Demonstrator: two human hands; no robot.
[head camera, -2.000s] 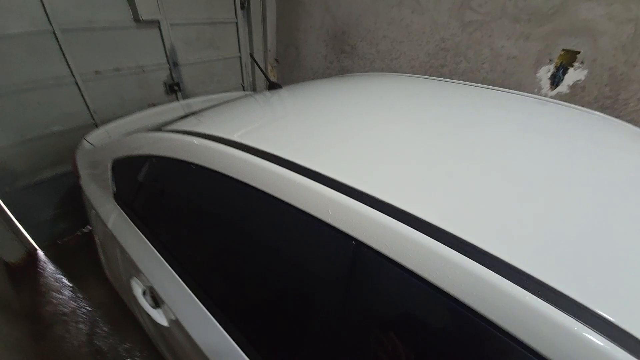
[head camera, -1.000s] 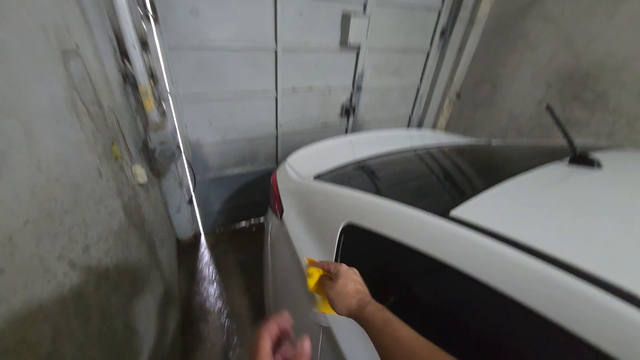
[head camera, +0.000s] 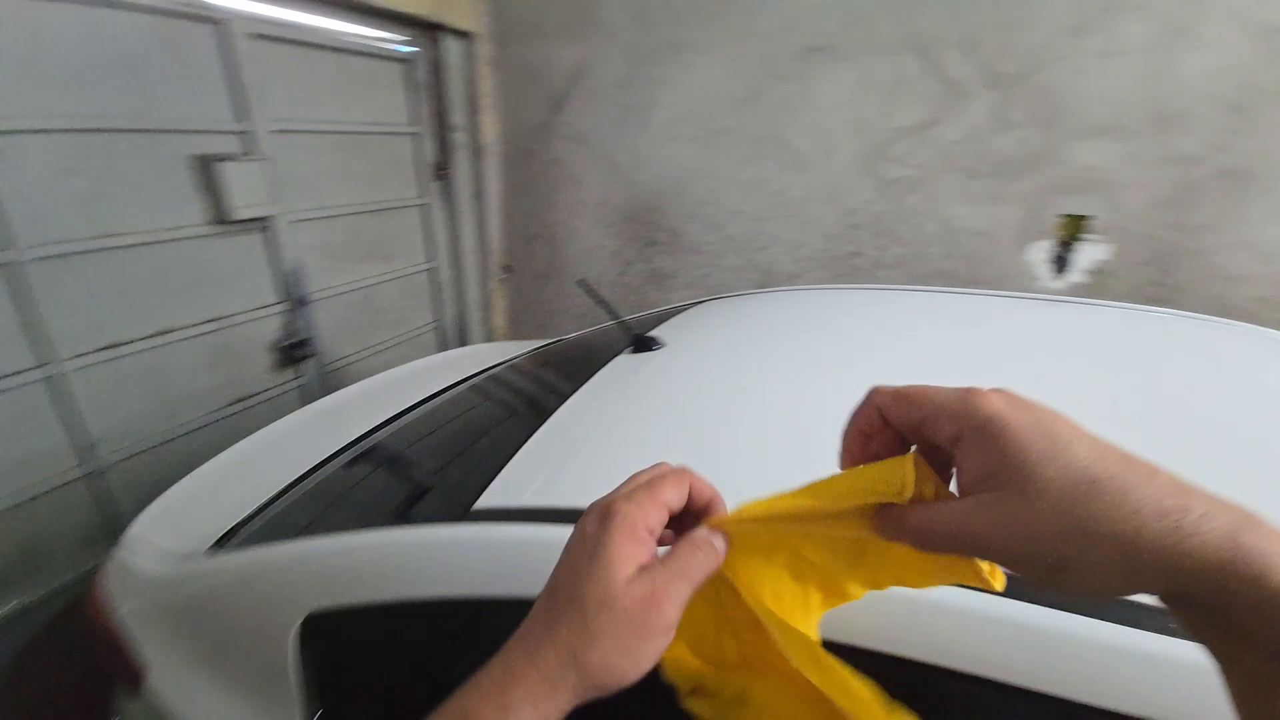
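Note:
Both my hands hold a yellow cloth (head camera: 790, 570) in the air beside a white car. My left hand (head camera: 630, 590) pinches one edge between thumb and fingers, at the lower middle of the view. To its right, my right hand (head camera: 990, 480) grips another part near a corner, in front of the car's white roof (head camera: 900, 370). The cloth hangs down over the dark side window (head camera: 420, 650), its lower end cut off by the frame. Behind my hands lie the dark rear window (head camera: 440, 450) and a short black antenna (head camera: 642, 342).
A metal gate (head camera: 140, 240) with a latch stands behind the car's rear, at the left. Beyond the roof rises a grey concrete wall (head camera: 800, 150) with a white-edged recess (head camera: 1070, 250). The rounded trunk edge (head camera: 200, 490) is at the lower left.
One second ago the right hand held the cloth low by the car's rear side, the left hand apart from it. Now both hands hold the cloth, partly spread. The view has swung right.

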